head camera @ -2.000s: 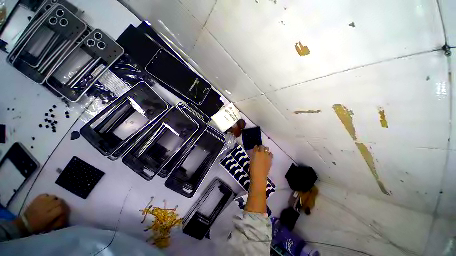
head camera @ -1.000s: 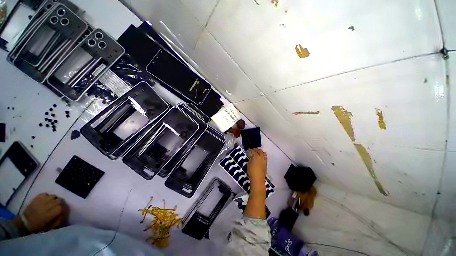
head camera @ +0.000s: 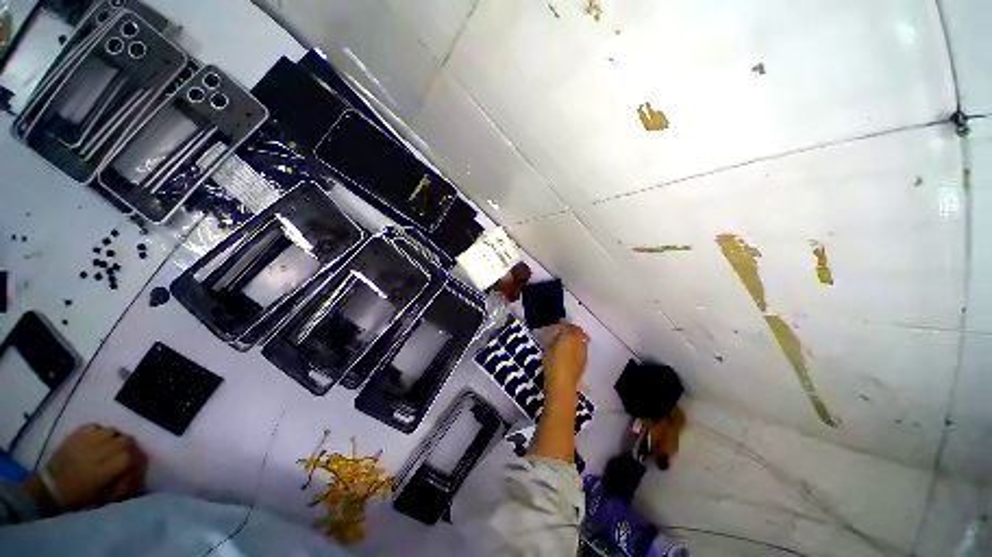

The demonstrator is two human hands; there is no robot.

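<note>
My right hand [head camera: 567, 350] reaches to the wall side of the bench, fingers bunched at the lower edge of a small black square [head camera: 543, 302]. Whether it grips anything is too small to tell. Its forearm lies over the edge of a white sticker sheet [head camera: 509, 362] with rows of black curved shapes. My left hand [head camera: 94, 466] rests curled at the lower left; its fingertips are hidden. A black sheet with a dot grid [head camera: 169, 387] lies above it. A single dark frame [head camera: 422, 496] lies beside a pile of gold-coloured parts [head camera: 346, 487].
Stacked frames [head camera: 381, 261] run along the wall, with more [head camera: 152, 46] at the upper left. Black panels [head camera: 370, 152] and a white label [head camera: 488, 259] lie behind. Black dots [head camera: 106, 261] and another frame [head camera: 52, 357] are at left. A black object [head camera: 649, 388] and purple bundle [head camera: 622, 528] are at right.
My right hand has moved slightly down from the small black square, where its fingers overlapped the lower part two seconds ago. My left hand has stayed in place. The whole view has shifted slightly.
</note>
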